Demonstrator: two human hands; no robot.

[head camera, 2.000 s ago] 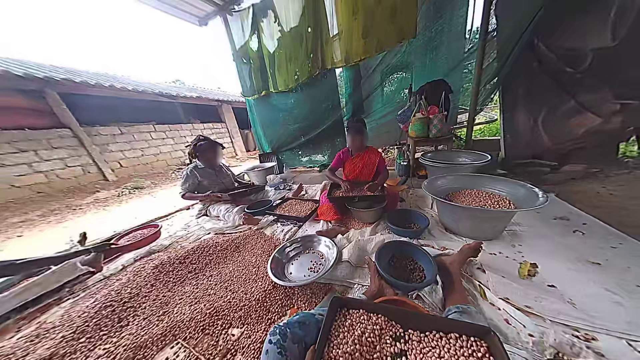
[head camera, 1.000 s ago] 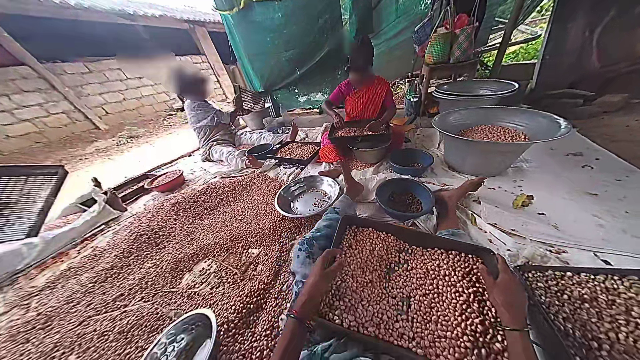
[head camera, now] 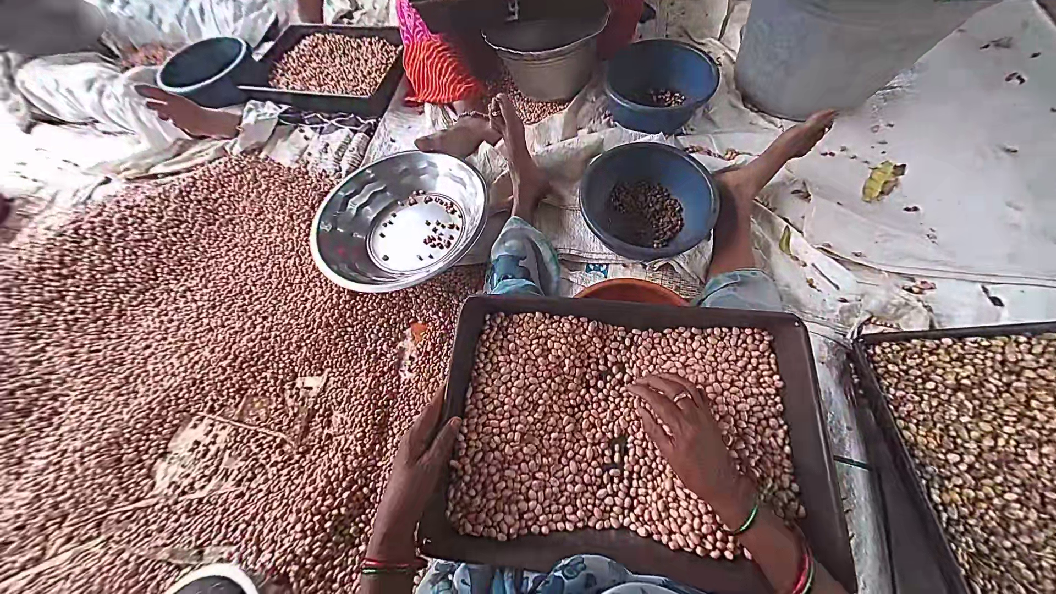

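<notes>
A dark rectangular tray [head camera: 631, 312] full of pinkish-brown nuts or seeds [head camera: 544, 412] rests on my lap. My left hand [head camera: 425, 462] grips the tray's left rim, thumb on top. My right hand [head camera: 689, 433] lies over the nuts right of the middle, fingers slightly bent and touching them; whether it pinches any is unclear. Beyond the tray, between my outstretched legs, a blue basin [head camera: 598, 202] holds darker pieces. A shiny metal basin [head camera: 330, 223] with a few dark pieces stands to its left. The rim of an orange bowl [head camera: 631, 289] shows behind the tray.
A large heap of nuts [head camera: 206, 330] spreads at left. A second filled tray [head camera: 874, 412] lies at right. Farther off are another blue basin [head camera: 619, 82], a grey bucket [head camera: 549, 70], a large metal vessel [head camera: 808, 58], a nut-filled tray [head camera: 384, 99], a dark blue tub [head camera: 169, 78] and two people's legs.
My right hand has moved from the tray's right rim onto the nuts. My left hand remains at the left rim. The view has tilted down.
</notes>
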